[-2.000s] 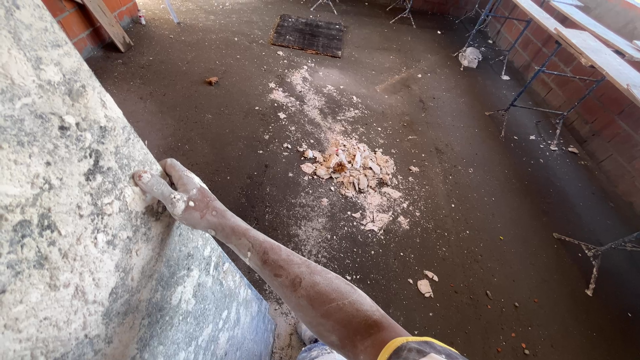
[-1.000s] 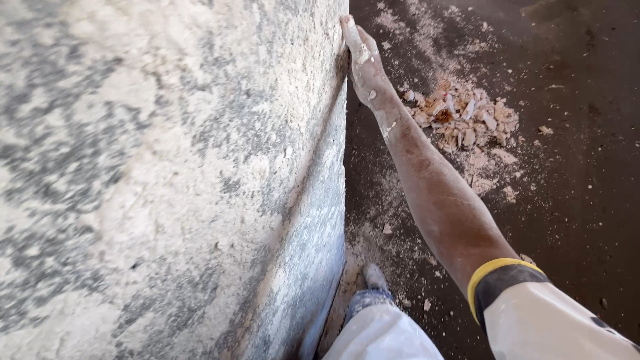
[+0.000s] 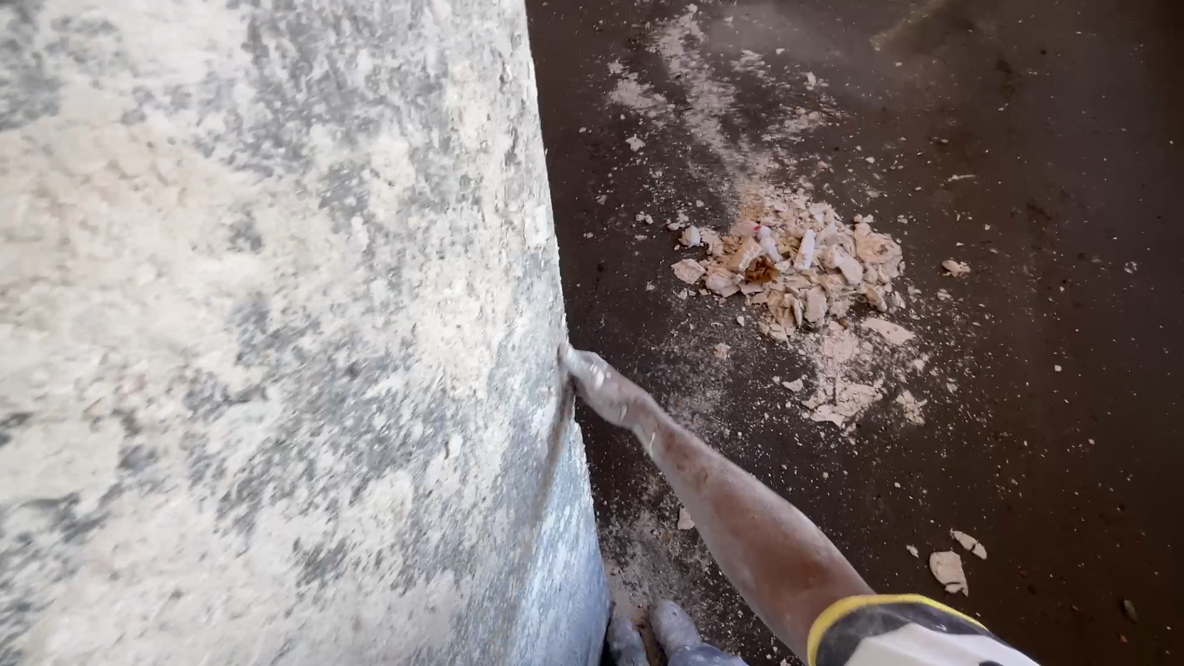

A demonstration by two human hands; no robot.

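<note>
My right hand [image 3: 594,372], dusted with pale powder, touches the vertical edge of a rough, whitish-grey plastered wall [image 3: 305,333] that fills the left half of the view. The fingertips meet the edge, and part of the hand is hidden there, so its grip is unclear. No tool shows in it. The bare forearm runs down to a white sleeve with a yellow and black cuff [image 3: 888,629]. My left hand is out of view.
Right of the wall, a pile of broken plaster pieces [image 3: 805,264] lies on the dark floor [image 3: 1045,388], with powder and loose flakes [image 3: 948,571] around it. My dusty shoes [image 3: 673,624] stand at the wall's foot.
The view has swung down and toward the wall, which now fills more of it. My right hand stays at the wall's edge and has moved lower along it since one second ago.
</note>
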